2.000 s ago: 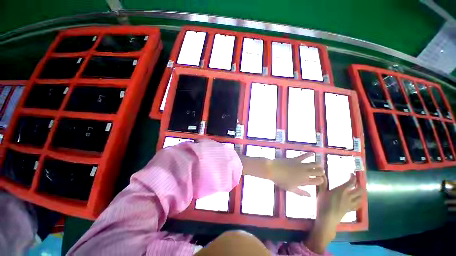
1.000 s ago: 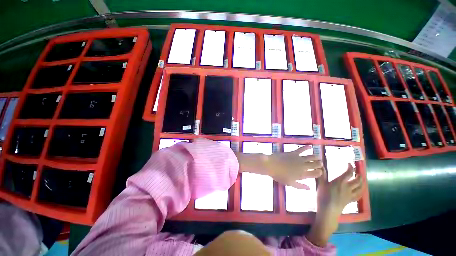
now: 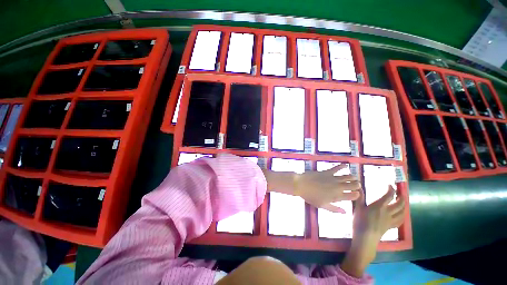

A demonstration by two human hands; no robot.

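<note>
The front red-orange phone tray [image 3: 300, 243] lies before me with phones in two rows of five. Two upper-left phones are black, such as this dark phone [image 3: 245, 116]; the other visible screens are white, such as this white phone [image 3: 288, 118]. My left hand [image 3: 326, 187], its arm crossing the lower row, is spread over the lower-row phones near the fourth one. My right hand [image 3: 379, 217] is over the lower right phone [image 3: 379, 179], fingers apart and bent. Both hands are empty; fingertip contact cannot be told. My left sleeve hides part of the two lower-left phones.
A second tray [image 3: 278, 32] with white-screen phones lies behind, partly covered by the front one. A tray of dark phones [image 3: 153, 108] stands left, another dark-phone tray [image 3: 419, 146] right. More phones show at the far left edge. A metal rail [image 3: 311, 24] runs behind.
The view has shifted slightly, moving the trays in the picture. Both hands keep nearly the same pose over the same phones. The screens look the same.
</note>
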